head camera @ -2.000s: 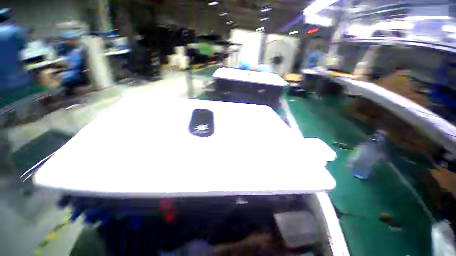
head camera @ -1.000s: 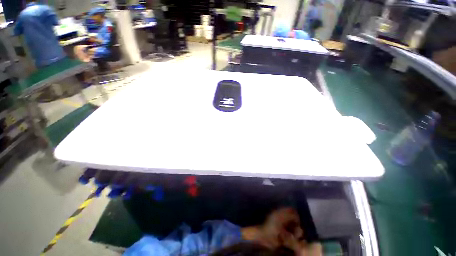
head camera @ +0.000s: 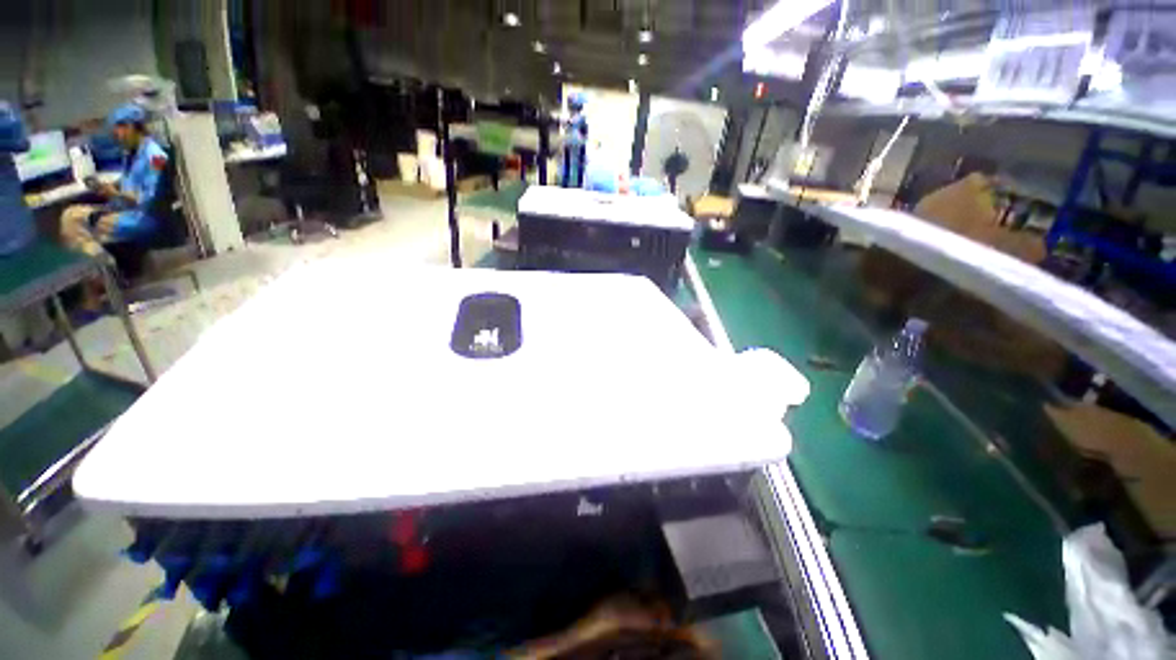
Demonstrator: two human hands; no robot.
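The white front cover [head camera: 426,413] with a black oval logo panel [head camera: 486,325] tops the dark inverter unit [head camera: 516,574] right in front of me. Along its near side hang several blue caps or connectors [head camera: 245,578] at the left and red ones [head camera: 410,542] near the middle. A grey-black square cover plate [head camera: 722,554] is at the side's right. A dim, blurred skin-coloured shape [head camera: 619,634], perhaps part of a hand, is cut off by the bottom edge. I cannot tell which hand it is or whether it holds anything.
A clear bottle [head camera: 880,384] stands on the green bench [head camera: 890,516] at right, with crumpled white cloth [head camera: 1103,600] nearer. A second unit [head camera: 604,226] is beyond. A green-shelved trolley [head camera: 65,419] is at left. A seated person [head camera: 136,187] is at far left.
The view has swung, first left then back right, shifting the unit leftward since a second ago. The blue sleeve and hands seen then under the cover's near edge have mostly dropped out of the bottom.
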